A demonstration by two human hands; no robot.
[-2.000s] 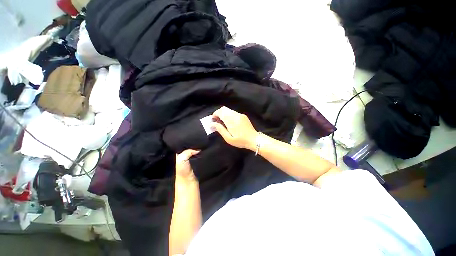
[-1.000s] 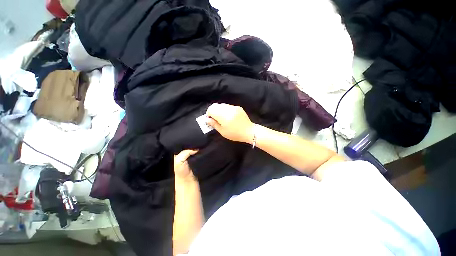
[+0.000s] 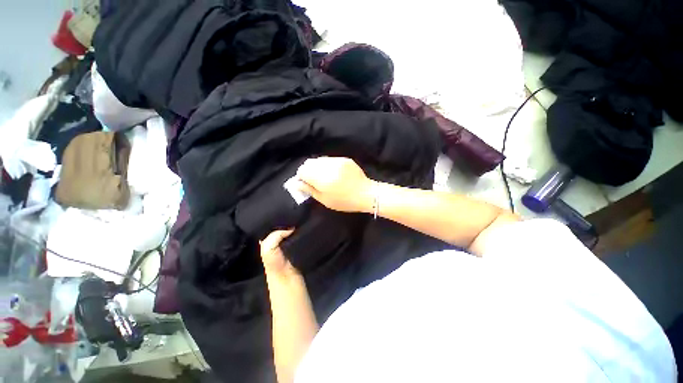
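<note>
A black puffer coat (image 3: 367, 138) lies spread in front of me over a burgundy puffer jacket (image 3: 468, 146), whose sleeve shows at the right. My right hand (image 3: 333, 183) is on the coat's middle, its fingers closed on a small white piece (image 3: 296, 190), which may be a label or a cloth; I cannot tell. My left hand (image 3: 277, 250) grips a fold of the black coat just below and to the left, fingers partly hidden by the fabric.
A purple hair dryer (image 3: 547, 188) with a black cord lies at the right table edge. Black coats (image 3: 599, 135) are piled at the right. White fabric (image 3: 442, 60) lies behind. At the left are a brown bundle (image 3: 93, 170), a black-and-metal device (image 3: 112, 314) and clear bags with red parts (image 3: 37, 331).
The view has shifted slightly. My right hand stays on the white piece with its wrist slightly turned. My left hand keeps its hold on the coat.
</note>
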